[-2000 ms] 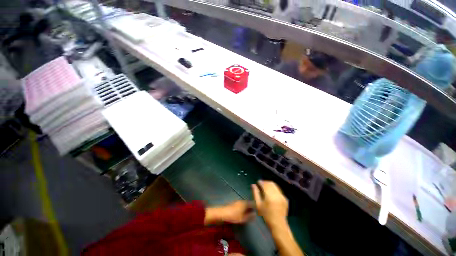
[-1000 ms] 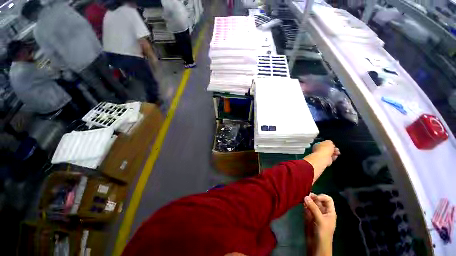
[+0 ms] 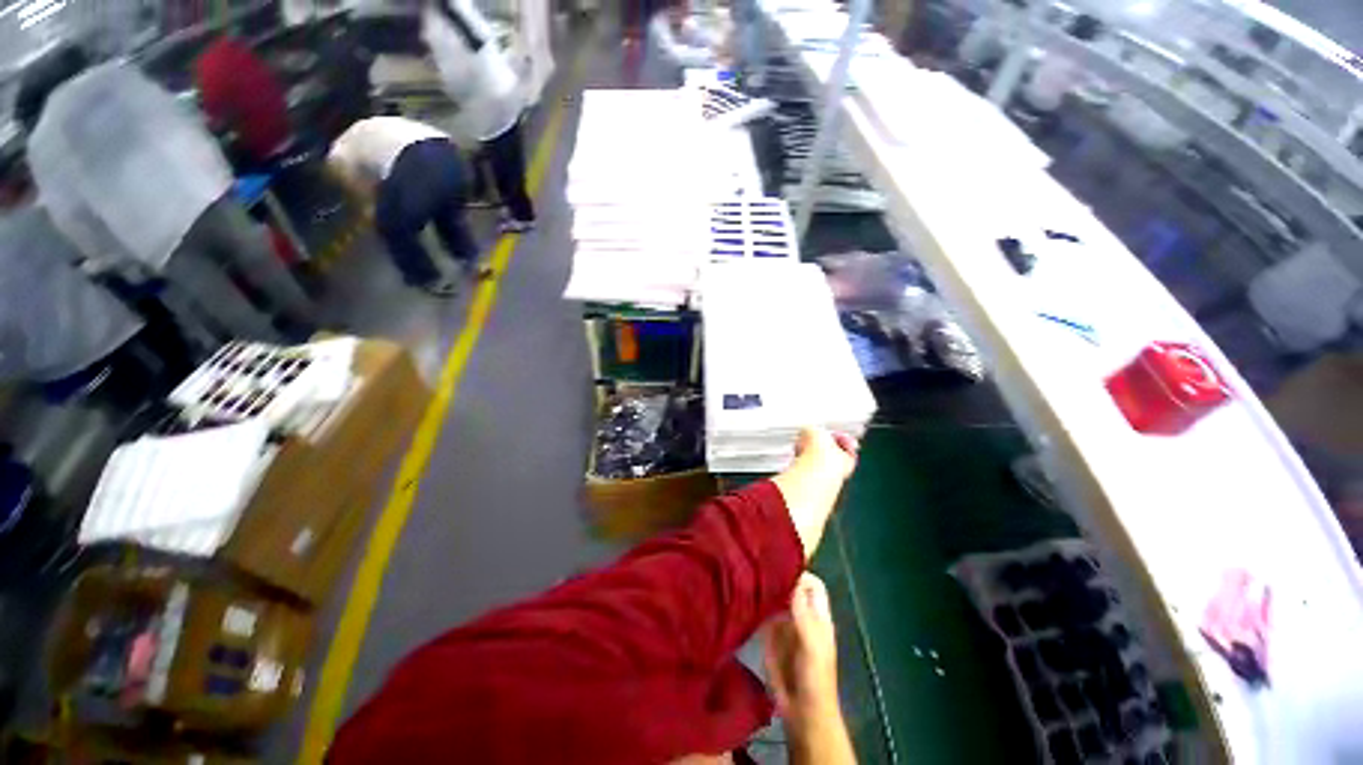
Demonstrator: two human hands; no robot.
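A stack of white foam trays (image 3: 785, 351) stands at the left end of the green mat, with a small dark mark near its front left corner. My left hand (image 3: 819, 460), in a red sleeve, is at the stack's front right corner; whether its fingers grip the edge cannot be told. My right hand (image 3: 804, 643) is below it over the mat, blurred, its contents unclear. A translucent blister tray (image 3: 1061, 643) with dark parts lies on the green mat (image 3: 897, 523) to the right.
A white shelf (image 3: 1106, 389) runs along the right, bearing a red box (image 3: 1166, 389) and a pink-purple item (image 3: 1241, 620). Taller foam stacks (image 3: 635, 194) stand behind. An open carton (image 3: 650, 448) of dark bags sits left of the stack. Cartons and people line the yellow-marked aisle.
The view has swung left from the shelf and fan towards the stacks and aisle. My left hand has moved to the stack's corner. A person in the aisle now bends down.
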